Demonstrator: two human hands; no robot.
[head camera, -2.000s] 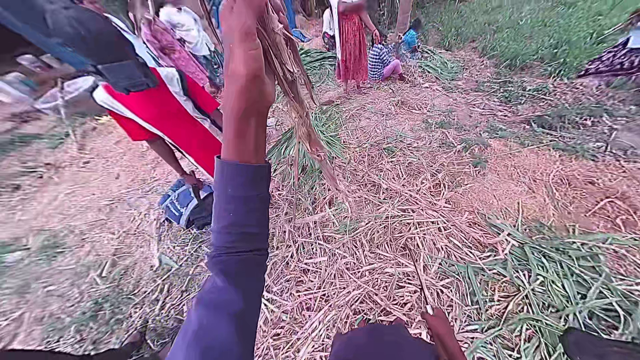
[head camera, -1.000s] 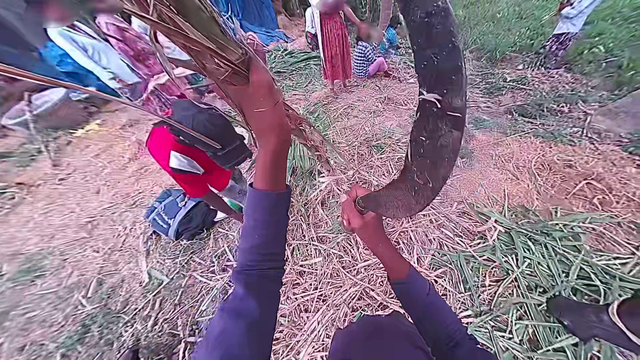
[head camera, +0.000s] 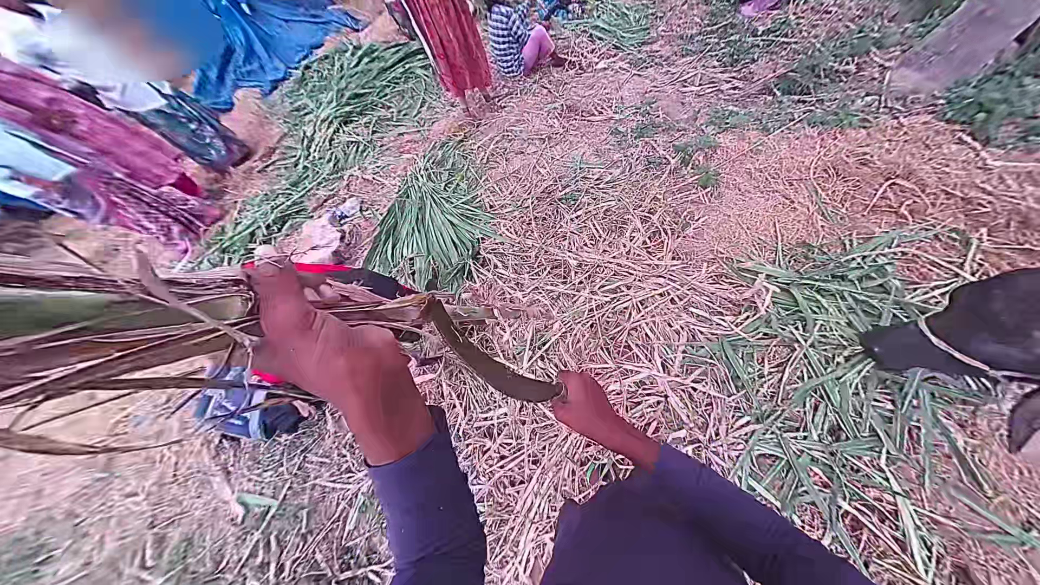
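A bundle of dry-leaved cane stalks (head camera: 122, 325) extends in from the left edge, and my left hand (head camera: 325, 349) grips it close to its right end. My right hand (head camera: 597, 414) is closed round the handle of a curved sickle (head camera: 496, 375), whose handle is mostly hidden in the fist. The dark blade arcs up and left from that hand. Its tip lies at the bundle's right end, just right of my left hand; whether it touches the stalks I cannot tell.
Straw covers the ground (head camera: 585, 276). Green leaves (head camera: 845, 390) lie at right beside a dark animal's leg or hoof (head camera: 967, 325). Behind the bundle are a blue backpack (head camera: 244, 406) and some red cloth. A leafy heap (head camera: 431, 219), people at the top and a blue tarp (head camera: 260, 49) are farther off.
The bundle, upright or slanting before, now lies nearly level at the left, still in my left hand. The sickle, raised large at right a second ago, has come down to the bundle's end.
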